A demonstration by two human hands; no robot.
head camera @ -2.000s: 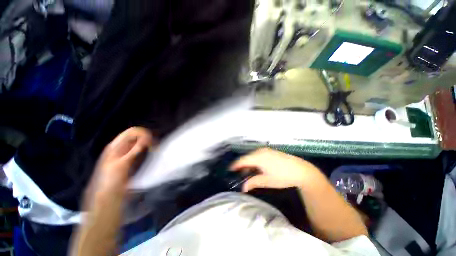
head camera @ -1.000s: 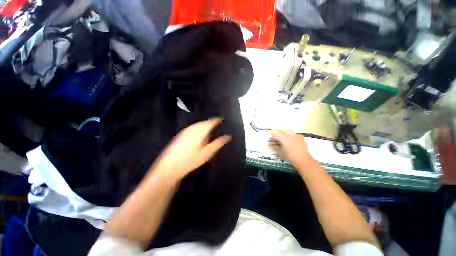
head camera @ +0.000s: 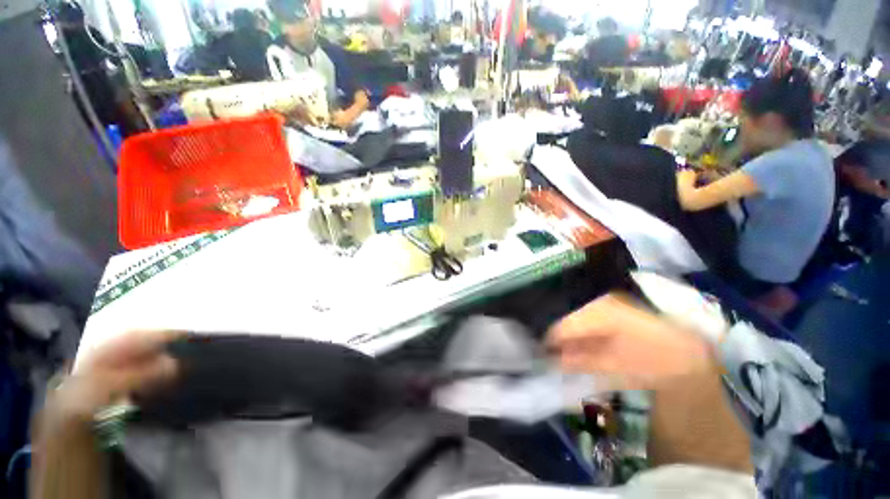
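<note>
My left hand [head camera: 127, 370] is at the lower left, blurred, closed on one end of the black garment panel [head camera: 263, 375]. My right hand [head camera: 625, 341] is at the lower right, blurred, holding the other side at a light grey/white piece [head camera: 503, 390]. The cloth is stretched between both hands in front of my body, below the table's front edge. The sewing machine [head camera: 420, 207] with its lit screen stands beyond on the white table [head camera: 224, 292]. Black-handled scissors [head camera: 446, 263] lie on the machine bed. The needle area is too small to make out.
A red perforated basket [head camera: 210, 175] with small pale items stands at the table's far left. A dark upright phone [head camera: 456, 151] is on the machine. A person in a blue-grey top [head camera: 790, 210] sews at the right. Pale cloth [head camera: 781, 361] is heaped at the lower right. Another person sits beyond.
The view has lifted from the table to the factory floor. The black cloth has come off the table and is now held up between both hands. My right hand, empty before, now holds cloth.
</note>
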